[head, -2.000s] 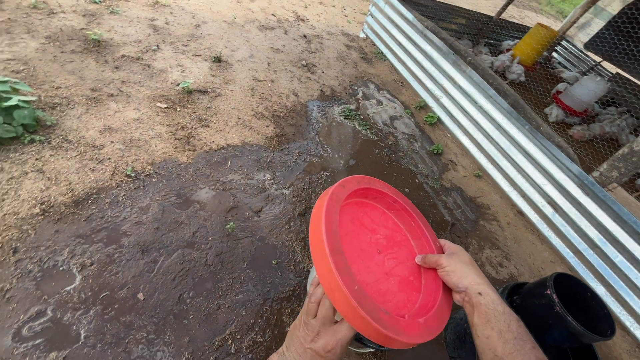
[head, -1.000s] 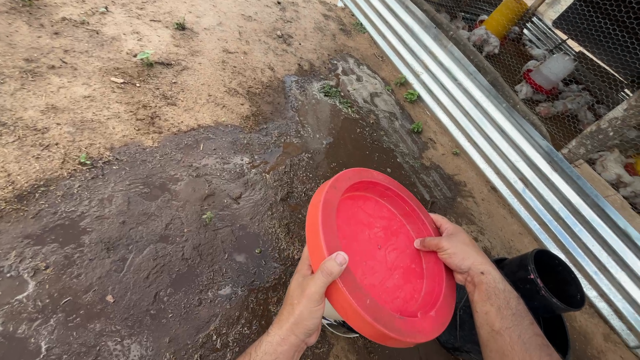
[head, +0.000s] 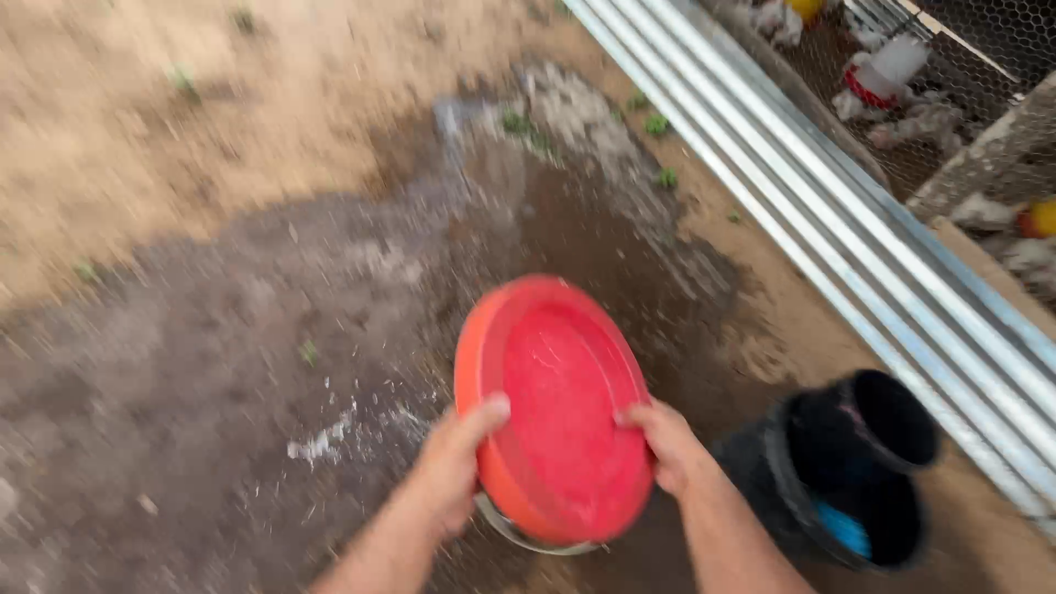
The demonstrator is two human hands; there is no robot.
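A round red plastic dish [head: 561, 412] with a raised rim is held tilted in front of me, blurred by motion. My left hand [head: 454, 462] grips its left rim, thumb on top. On the right side my right hand [head: 672, 445] holds the rim, its thumb over the inner face. Below the dish shows the pale curved edge of another container [head: 528, 540], mostly hidden. Splashing water [head: 330, 437] is in the air or on the mud left of the dish.
Black plastic buckets [head: 775, 454], one with something blue inside, stand at the lower right. Corrugated metal sheeting [head: 792, 198] runs diagonally along a wire-mesh pen [head: 973, 49] with white birds and a red-and-white drinker [head: 887, 74]. Wet mud [head: 206, 371] covers the ground at left.
My left thumb has come from below the dish onto its rim. A splash shows at the left that was not there before. The black buckets are more fully in view.
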